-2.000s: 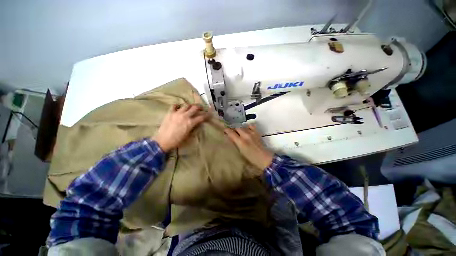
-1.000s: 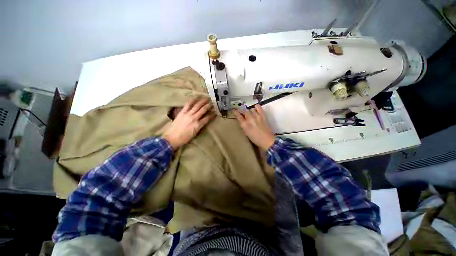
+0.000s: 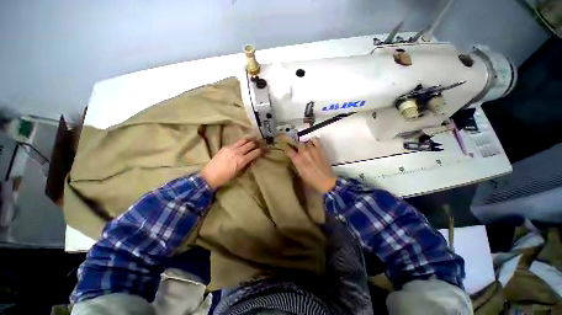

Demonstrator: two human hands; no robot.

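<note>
A large khaki garment piece [image 3: 148, 144] lies bunched over the left part of the table and down over my lap. Its upper right edge is at the needle area below the left end of the white JUKI sewing machine [image 3: 345, 80]. My left hand [image 3: 233, 161] lies on the cloth just left of the needle area, fingers pressed on it. My right hand [image 3: 312, 165] holds the cloth edge just right of the needle area, fingertips near the presser foot. The needle itself cannot be made out.
Dark thread snips [image 3: 423, 146] lie on the white table [image 3: 370, 161] right of the machine. The handwheel [image 3: 500, 75] is at the machine's right end. A khaki and white bundle [image 3: 530, 271] and a white board [image 3: 471, 255] are at the lower right.
The cloth's upper edge has been turned at the needle area and the cloth is more bunched. Its left part has shifted, baring the table's lower left corner. Both hands have moved slightly towards me.
</note>
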